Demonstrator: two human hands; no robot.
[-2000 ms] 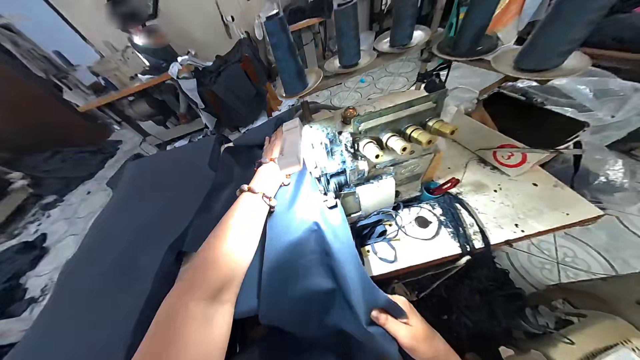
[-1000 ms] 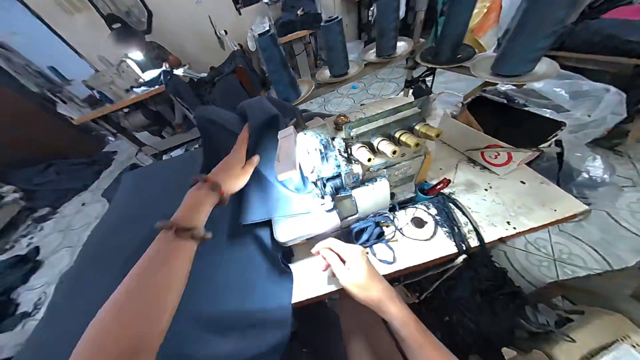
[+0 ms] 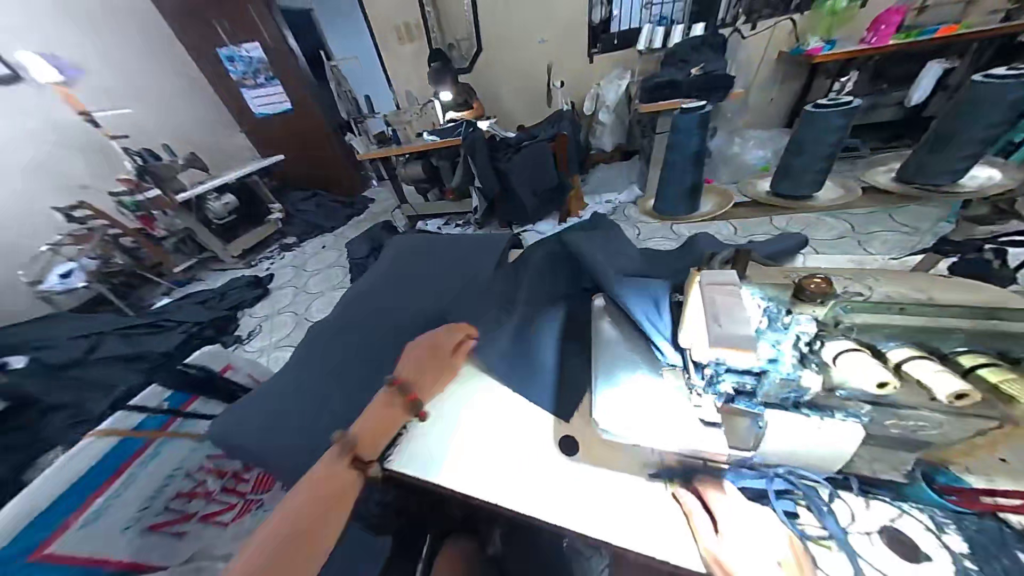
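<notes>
Dark navy fabric [image 3: 416, 296] lies across the left of the white sewing table [image 3: 496, 448] and runs back behind the overlock sewing machine [image 3: 760, 344]. My left hand [image 3: 436, 356] is at the near edge of the fabric with its fingers bent, apparently pinching it. My right hand [image 3: 736, 520] rests low at the machine's front, beside tangled blue fabric strips [image 3: 816, 496]; a small dark object, blurred, is at its fingertips. A blue part of the fabric reaches the machine's presser foot area. Red-handled scissors [image 3: 984, 498] lie at the far right.
Large dark thread cones [image 3: 682, 164] stand on round plates behind the machine. A person [image 3: 456, 96] works at another sewing table [image 3: 416, 147] at the back. A printed white sack [image 3: 160, 496] is at lower left, near dark cloth [image 3: 120, 336] on the floor.
My left hand has come off the fabric beside the machine to its near edge. My right hand, on the fabric two seconds ago, is now by the blue strips. The view has swung left.
</notes>
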